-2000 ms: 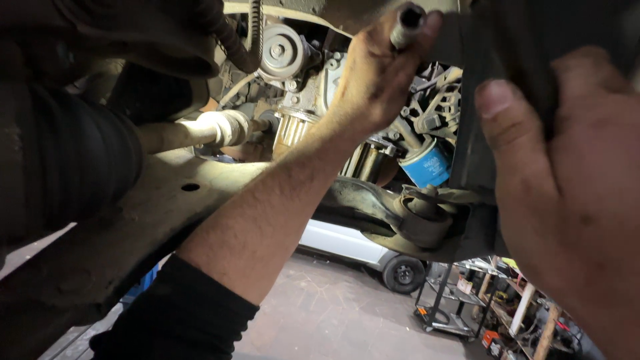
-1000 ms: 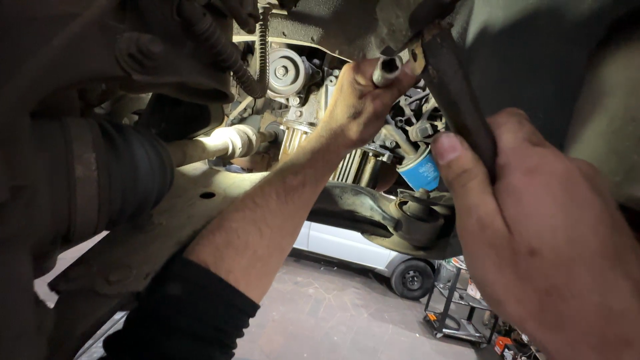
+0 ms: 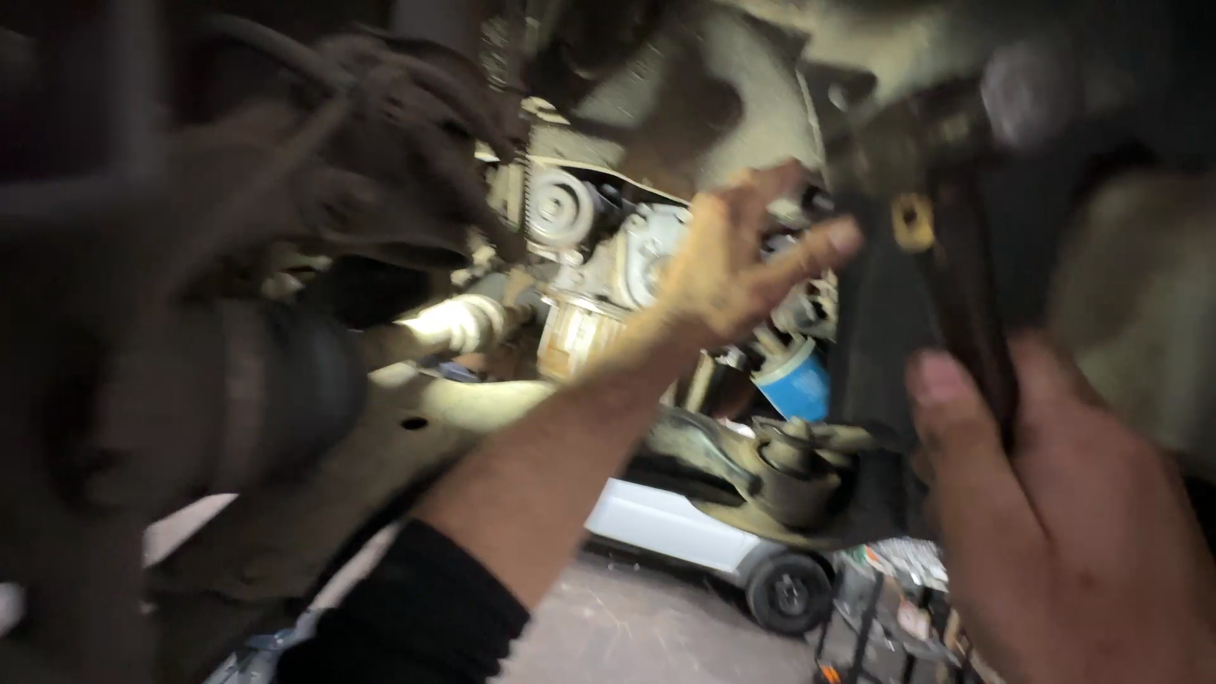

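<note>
My right hand [image 3: 1064, 494] is closed around the dark handle of a hammer [image 3: 974, 294], whose blurred head is raised at the upper right. My left hand [image 3: 727, 261] reaches up among the parts under a vehicle, left of the hammer, with some fingers spread. A small metal piece shows between its fingers, but blur hides whether they grip it. Behind that hand are a pulley [image 3: 562, 207] and a metal engine housing [image 3: 655, 247]. Below its fingers is a blue oil filter [image 3: 796, 382].
A drive shaft [image 3: 456, 325] and a rubber boot [image 3: 304, 399] lie at the left. A control arm [image 3: 475, 404] with a bushing [image 3: 798, 475] crosses below my hands. On the floor beyond are a white car [image 3: 674, 527] and a cart [image 3: 864, 608] with things on it.
The hammer has swung up and away from my left hand, its head now in view at the upper right. Some fingers of my left hand, earlier closed around a metal cylinder, have spread.
</note>
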